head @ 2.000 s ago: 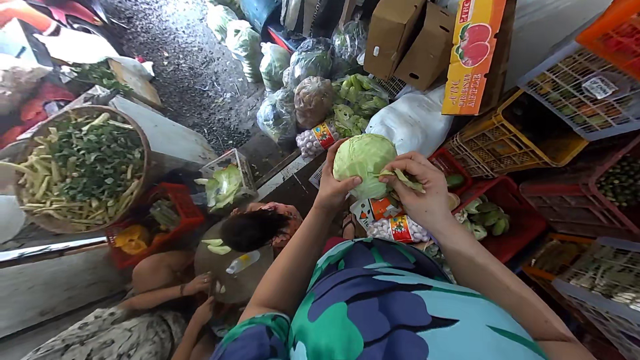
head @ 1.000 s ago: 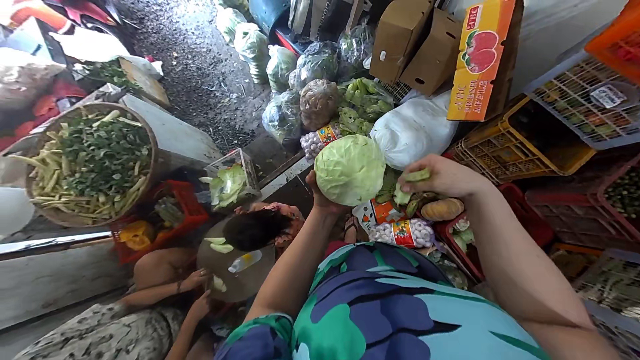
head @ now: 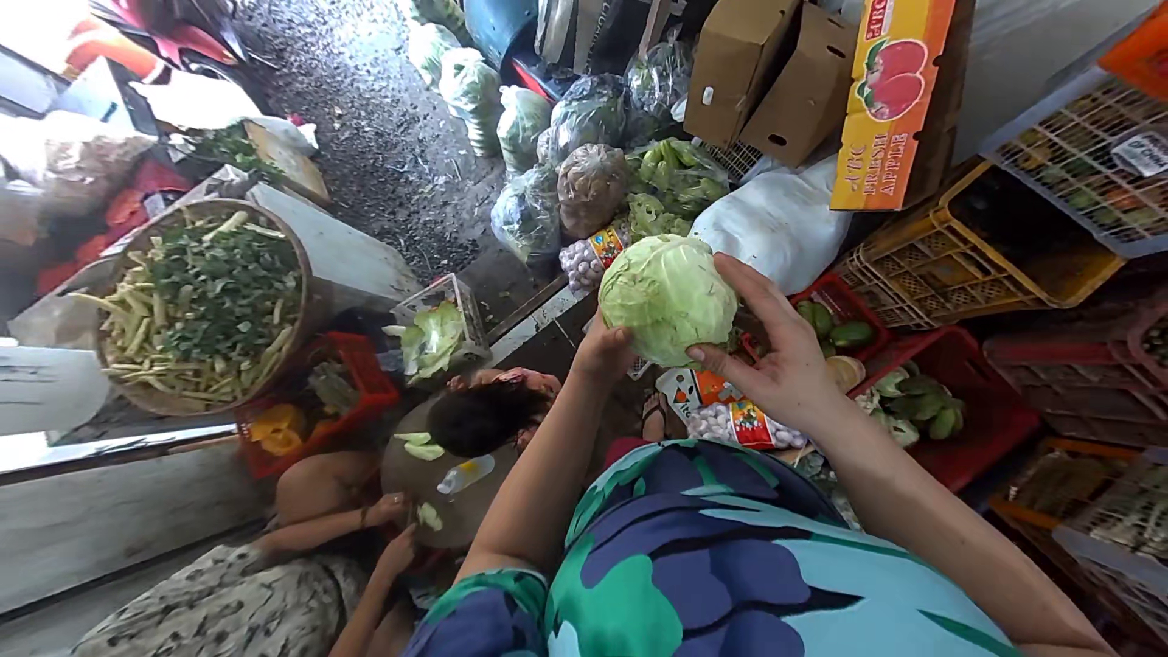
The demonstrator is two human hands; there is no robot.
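Observation:
A round pale green cabbage (head: pixel 668 299) is held up in front of my body, between both hands. My left hand (head: pixel 604 349) supports its lower left side, with part of the fingers hidden behind it. At its right side, my right hand (head: pixel 771 342) touches the cabbage with thumb and fingers spread around the edge. Beyond the cabbage lie a white plastic sack (head: pixel 776 224) and a net bag of garlic (head: pixel 584 266). Another net bag of garlic (head: pixel 744 425) is below my right hand, close to my body.
A round basket of vegetables (head: pixel 306 301) stands at left, near a red crate (head: pixel 370 370). A seated person (head: pixel 347 520) is at lower left. Bagged vegetables (head: pixel 589 114) and cardboard boxes (head: pixel 737 68) lie ahead. At right are a yellow crate (head: pixel 922 274) and a red crate (head: pixel 995 438).
My right hand held a torn leaf piece away from the cabbage one second ago; now that piece is gone from the hand, which is back against the cabbage.

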